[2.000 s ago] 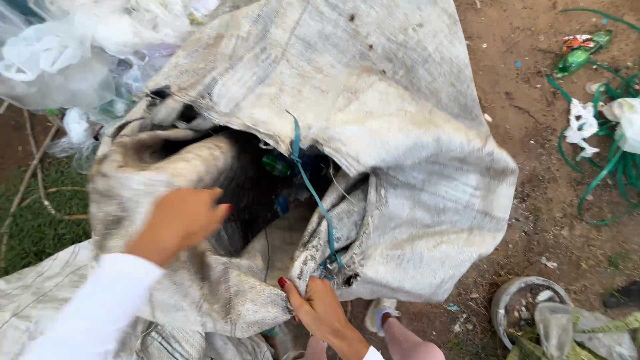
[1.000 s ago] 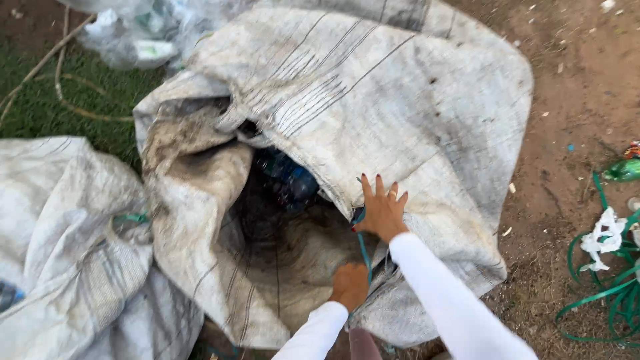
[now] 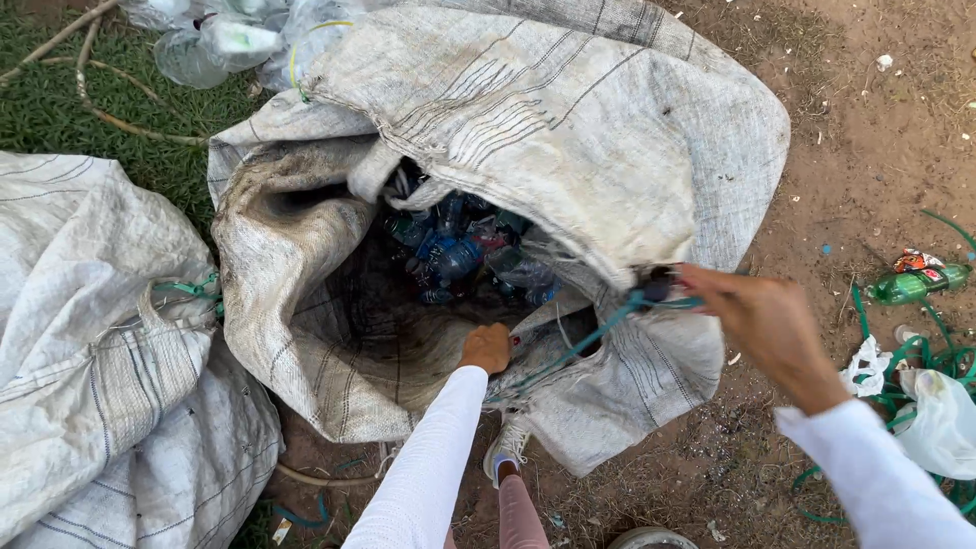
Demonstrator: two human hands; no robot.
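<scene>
A large, soiled white woven sack (image 3: pixel 579 137) lies with its mouth spread, showing plastic bottles (image 3: pixel 454 255) in its dark inside. My left hand (image 3: pixel 486 348) is closed on the near edge of the mouth, fingers curled over the fabric. To the right, my right hand (image 3: pixel 755 324), slightly blurred, grips the end of a teal strap (image 3: pixel 595 339) at the sack's right rim. This strap runs taut from the rim below my left hand up to the right one. A fabric loop (image 3: pixel 375 171) crosses the far side of the mouth.
Another white woven sack (image 3: pixel 84 343) stands at left. Clear plastic bottles (image 3: pixel 206 57) lie beyond, beside a bent stick (image 3: pixel 91 91) on grass. On the dirt at right are a green plastic bottle (image 3: pixel 919 284), a white plastic bag (image 3: pixel 938 423) and tangled green strapping (image 3: pixel 808 476). A shoe (image 3: pixel 506 451) shows below.
My right hand, open on the sack's rim a second ago, has moved right and now pulls the teal strap. My left hand stays at the near edge. More bottles show inside the mouth.
</scene>
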